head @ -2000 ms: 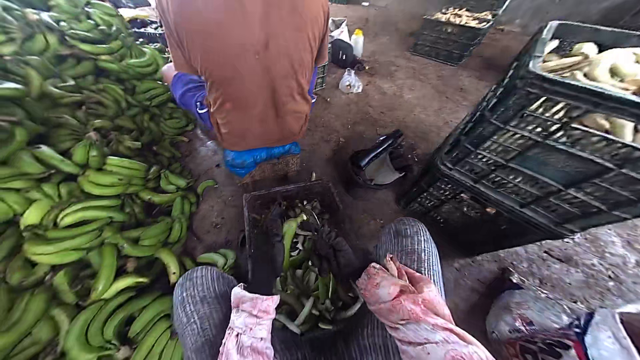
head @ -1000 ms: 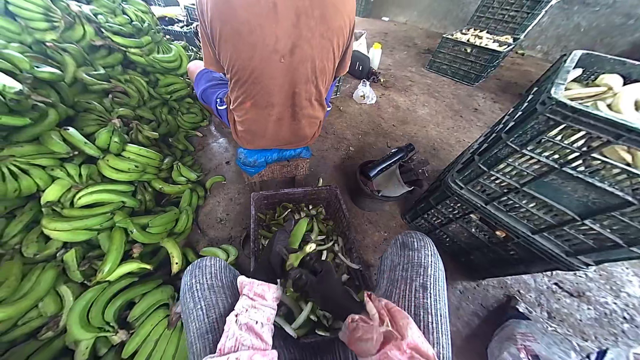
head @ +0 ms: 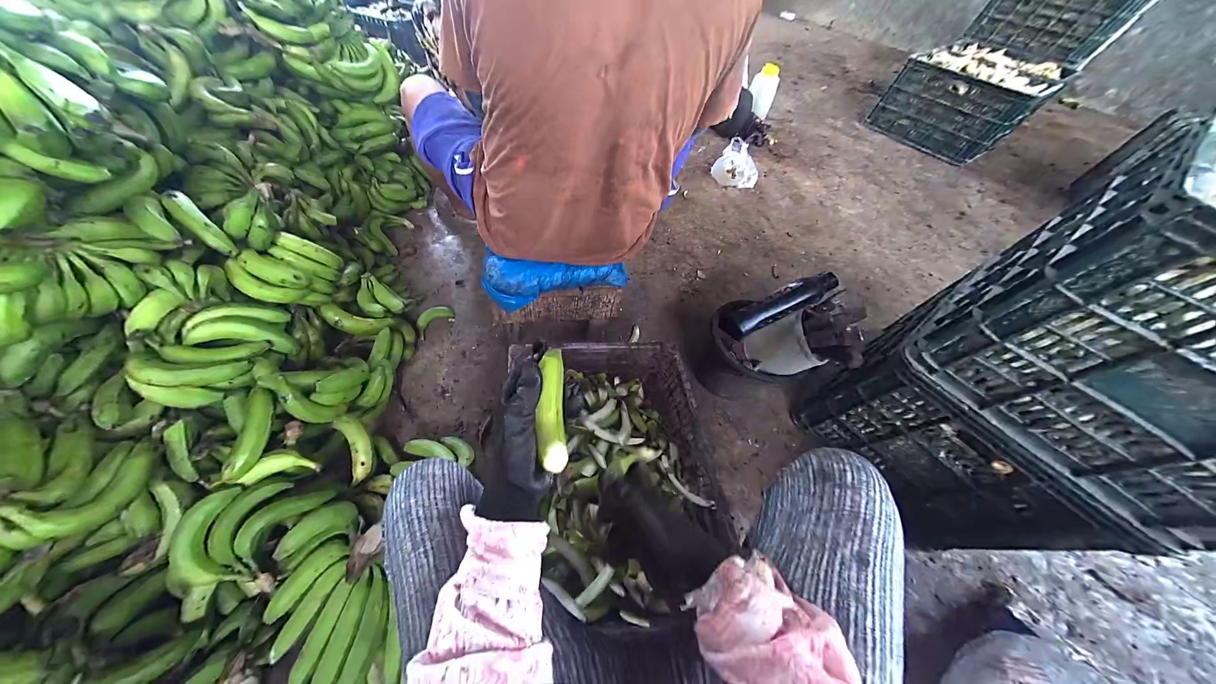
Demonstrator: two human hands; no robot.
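My left hand (head: 520, 432), in a dark glove and pink sleeve, holds a green banana (head: 551, 408) upright at the left side of a dark plastic crate (head: 689, 418). The banana's near end is cut and pale. My right hand (head: 655, 527), also in a dark glove, is low over the green peels (head: 608, 418) in the crate. Its fingers are dark and blurred, so whether it holds anything cannot be told. The crate stands between my knees.
Unpeeled green bananas (head: 237, 332) are heaped at left. A person in a brown shirt (head: 589, 123) sits ahead on a seat with blue plastic (head: 551, 277). Black crates (head: 1007, 380) are stacked at right, beside a dark tub (head: 750, 351). Farther back are a filled crate (head: 950, 109) and a bottle (head: 764, 90).
My left hand has moved from the middle of the crate to its left side, with a green banana in it. My right hand stays low over the peels.
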